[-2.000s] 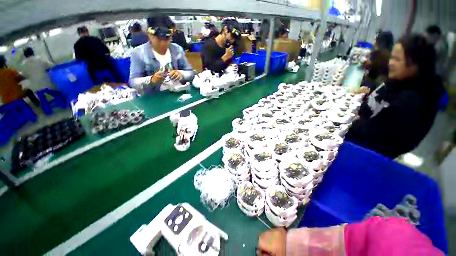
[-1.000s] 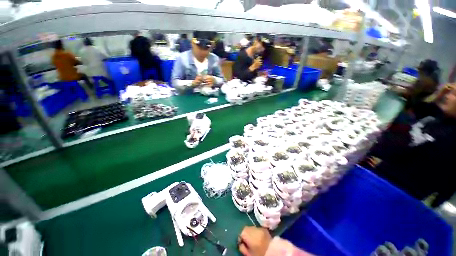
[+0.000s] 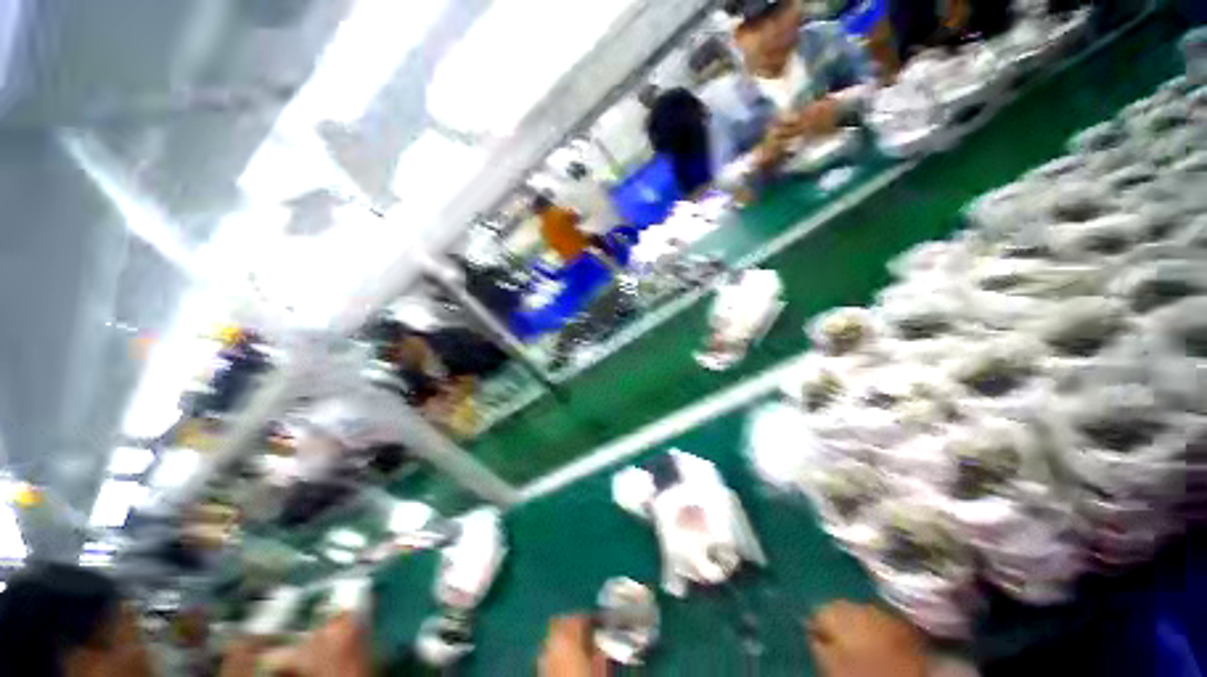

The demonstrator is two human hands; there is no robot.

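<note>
The view is blurred and tilted. A white camera body [image 3: 695,522] lies on the green bench, its dark panel end away from me and dark leads at its near end. A round white housing [image 3: 626,619] is at its lower left. My left hand [image 3: 572,648], cut off by the bottom edge, is at the housing's left side; whether it grips it is unclear. My right hand [image 3: 867,641] is low in front of the stacked housings [image 3: 993,384], right of the camera body; its fingers are blurred, and I cannot tell if it holds anything.
A white tangled bundle [image 3: 778,443] sits left of the stacks. Another camera body [image 3: 741,318] lies on the green conveyor [image 3: 622,410]. A further white body [image 3: 470,562] is on the bench at left. Neighbours' hands [image 3: 311,651] show lower left. A blue bin [image 3: 1178,635] is at the right edge.
My view has swung left and tilted. My left hand has come into view beside the round housing. My right hand remains low near the stacks. More of the bench at left shows.
</note>
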